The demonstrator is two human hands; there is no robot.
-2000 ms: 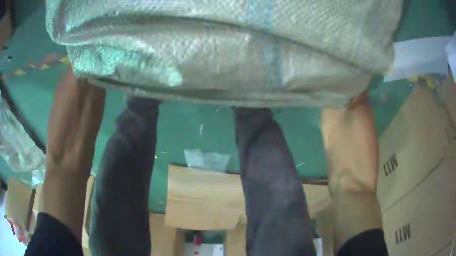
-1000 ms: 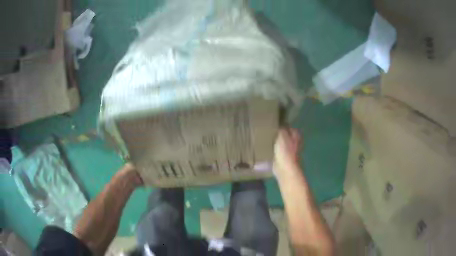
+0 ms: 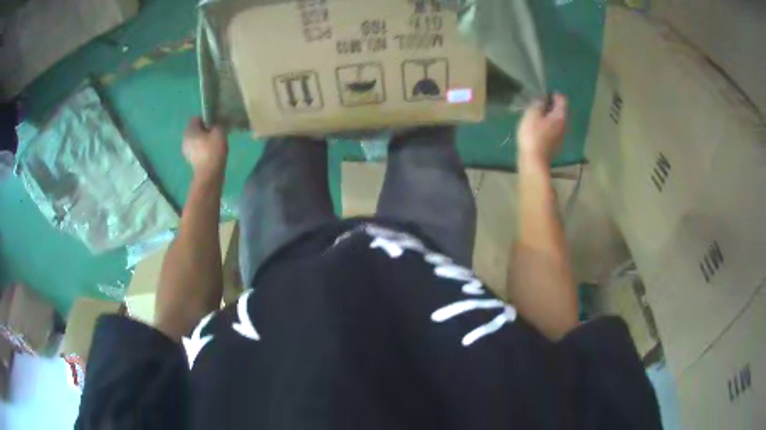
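Observation:
A brown carton (image 3: 369, 50) with printed arrow, glass and umbrella symbols and a small pink-edged label is at the top centre, in front of my legs. A grey-green woven sack (image 3: 511, 42) lies around its sides, with its open mouth towards me. My left hand (image 3: 205, 144) grips the sack's edge beside the carton's left side. My right hand (image 3: 543, 126) grips the sack's edge, pulled out from the carton's right side. The far end of the carton and sack is cut off by the picture's top edge.
Tall brown M11 cartons (image 3: 672, 193) stand along the right. Another woven sack (image 3: 88, 172) lies flat on the green floor (image 3: 160, 92) at the left. Cardboard (image 3: 59, 34) lies at the upper left. Open cardboard (image 3: 495, 210) lies behind and beside my legs.
The sack mouth was facing down, then the carton face came into view. My hands have moved from the carton's lower corners to the sack's edges, and the right edge is now spread outward.

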